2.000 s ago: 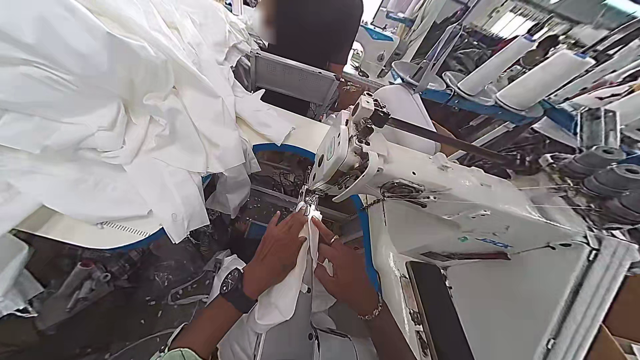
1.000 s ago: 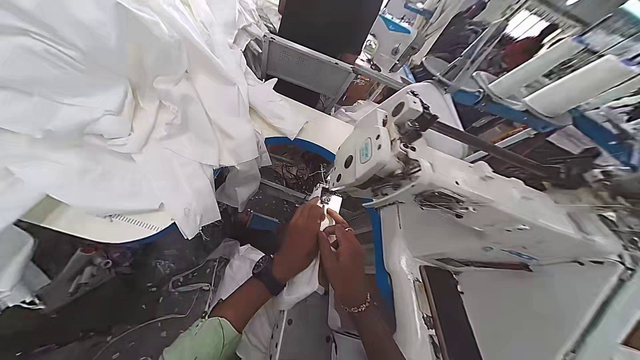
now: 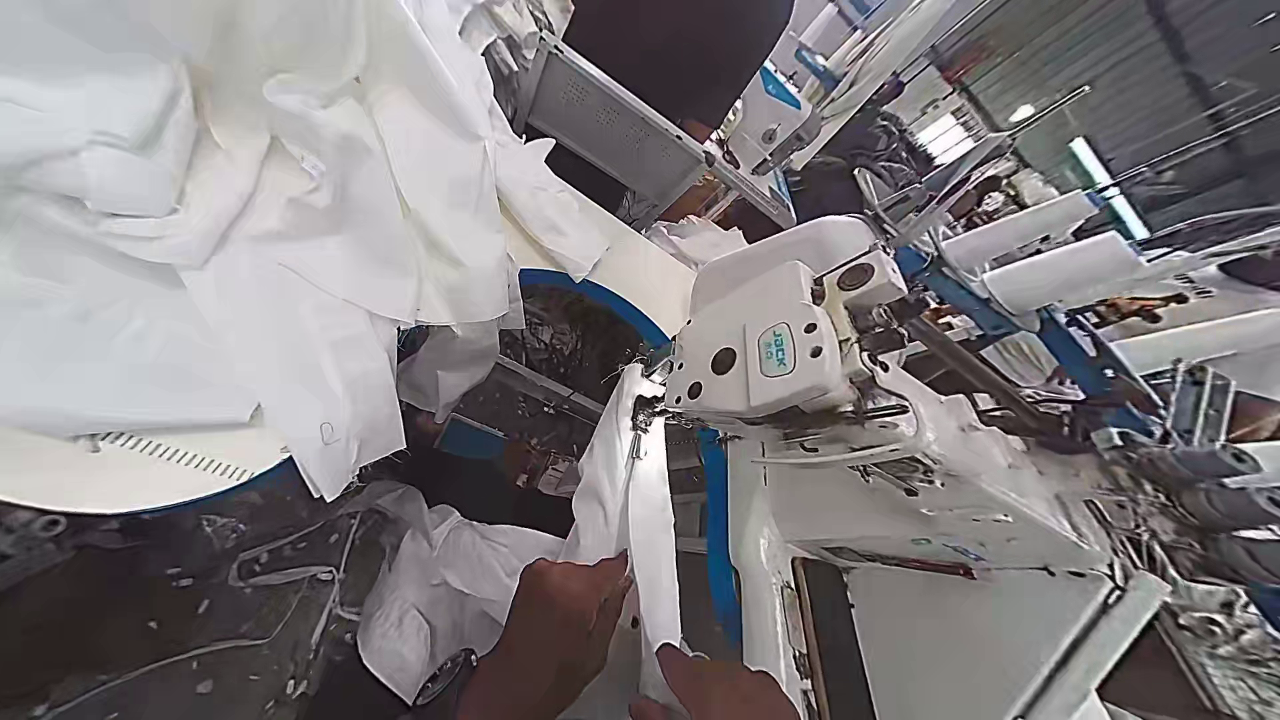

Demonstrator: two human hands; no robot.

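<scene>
A strip of white fabric [image 3: 655, 540] runs from the needle area of a Jack industrial sewing machine [image 3: 750, 350] down to my hands at the bottom of the view. My left hand [image 3: 560, 630], with a dark wristwatch [image 3: 445, 675], pinches the fabric's left part between thumb and fingers. To its right, my right hand [image 3: 715, 685] grips the strip's lower end, partly cut off by the frame's edge. The top of the fabric lies at the presser foot [image 3: 648, 410]. More white cloth [image 3: 450, 580] hangs down left of my left hand.
A large heap of white fabric [image 3: 250, 220] covers the curved table [image 3: 180, 465] at left. White thread cones [image 3: 1065, 270] stand on a blue rack at right. Beyond the table, a person in dark clothing [image 3: 680, 50] is near a second sewing machine [image 3: 770, 120]. Scraps litter the floor.
Both hands have moved down, away from the needle area, where they were close to it earlier. A longer stretch of white fabric now shows between them and the machine.
</scene>
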